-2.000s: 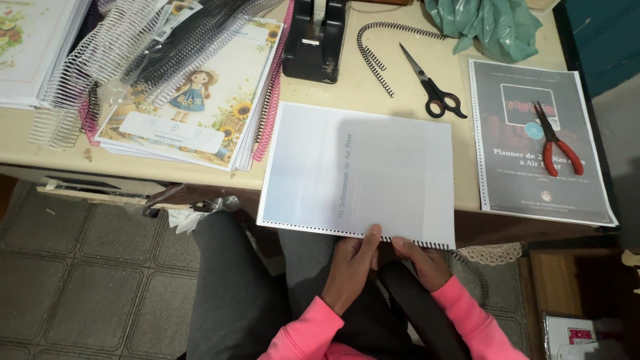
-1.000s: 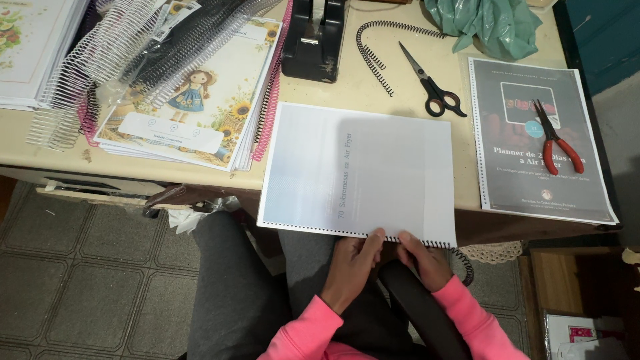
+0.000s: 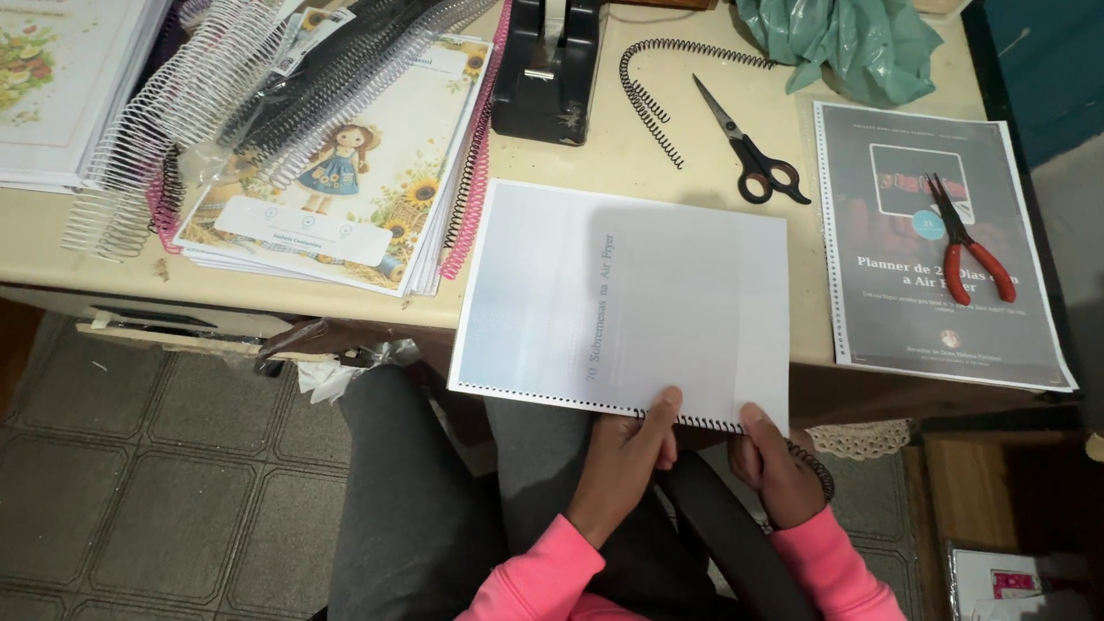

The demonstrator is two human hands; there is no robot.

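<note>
A stack of punched pages with a pale cover (image 3: 690,293) lies partly over the table edge, its row of holes towards me. A black plastic spiral coil (image 3: 711,423) runs through the holes on the right part of that edge, and its loose end curls beside my right wrist. My left hand (image 3: 634,453) grips the punched edge near the middle, thumb on top, where the coil's threaded part begins. My right hand (image 3: 776,466) pinches the same edge near its right corner, thumb on top. The fingers under the pages are partly hidden.
Black-handled scissors (image 3: 750,159) and a loose black coil (image 3: 634,78) lie beyond the pages. Red-handled pliers (image 3: 962,246) rest on a planner (image 3: 931,336) at right. A tape dispenser (image 3: 543,86), illustrated sheets (image 3: 345,172), bundled coils (image 3: 181,103) and a green plastic bag (image 3: 854,43) are also on the table.
Both hands have shifted slightly along the punched edge, and the black coil reaches further left through the holes than two seconds ago. Its loose end shows beside my right wrist.
</note>
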